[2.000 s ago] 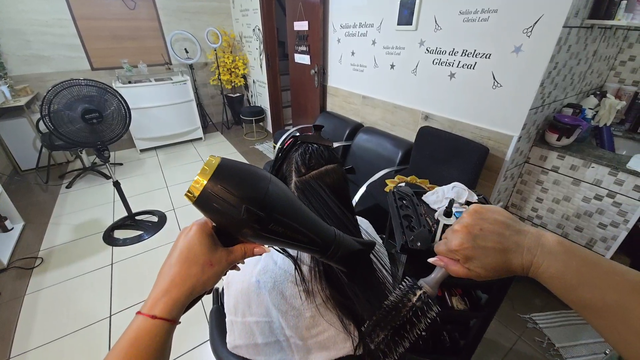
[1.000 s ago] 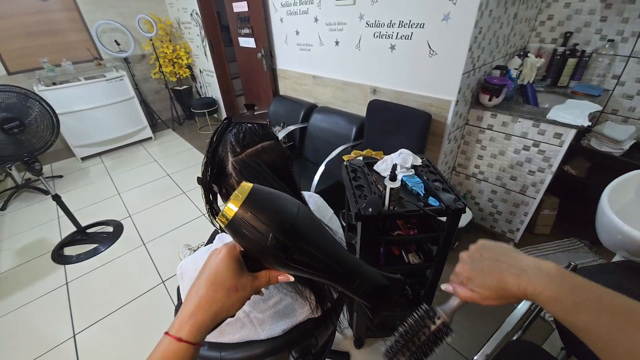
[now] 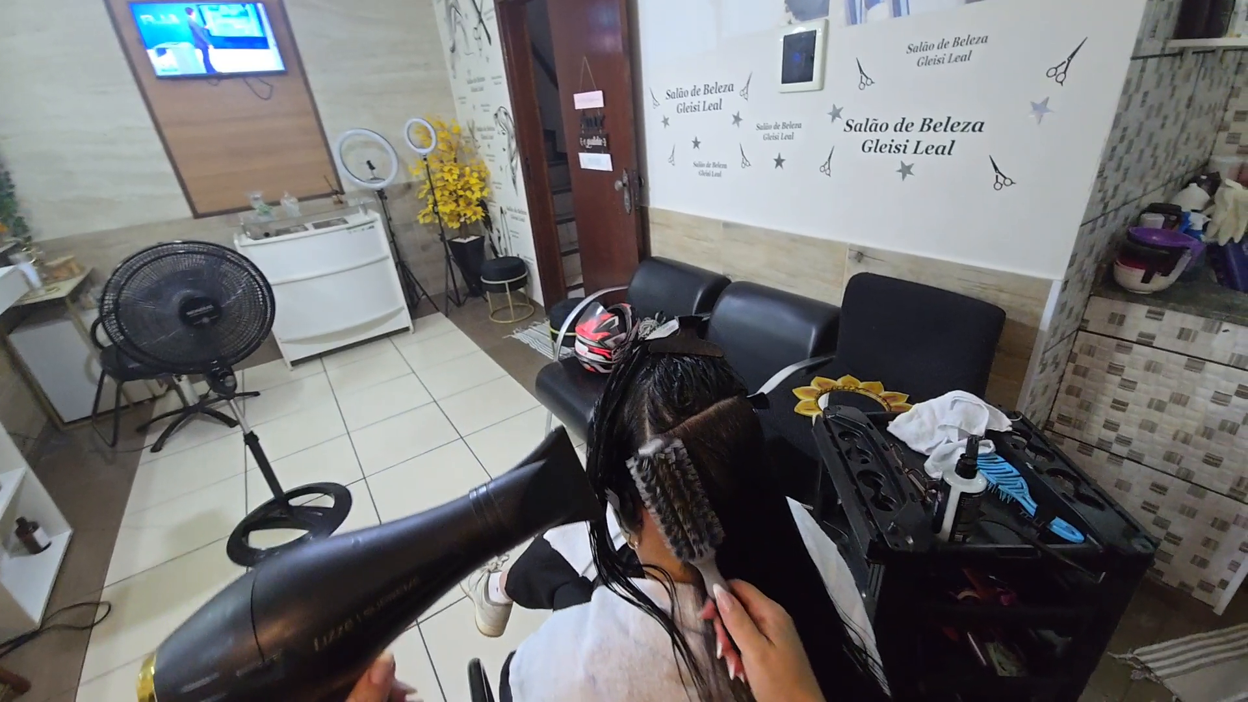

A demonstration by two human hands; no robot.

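Note:
A black hair dryer (image 3: pixel 361 585) with a gold rear ring crosses the lower left, its nozzle pointing up and right near the seated person's hair. My left hand (image 3: pixel 382 682) grips it low down, mostly hidden at the bottom edge. In my right hand (image 3: pixel 756 643) is a round hair brush (image 3: pixel 678 502), its bristles against the dark, parted hair (image 3: pixel 726 439) at the side of the head. The hair looks wet, and clips hold part of it on top. A white towel (image 3: pixel 595 648) covers the person's shoulders.
A black salon trolley (image 3: pixel 1092 546) at right carries a blue vented brush (image 3: pixel 1014 483), a bottle (image 3: pixel 960 497) and a white cloth (image 3: pixel 946 424). Black chairs (image 3: pixel 775 317) line the wall ahead. A standing fan (image 3: pixel 190 307) is at left, with a cable on the floor.
The round brush has moved from low on the right up to the hair at the head. The dryer now points right and up instead of right and down. The view has turned back left.

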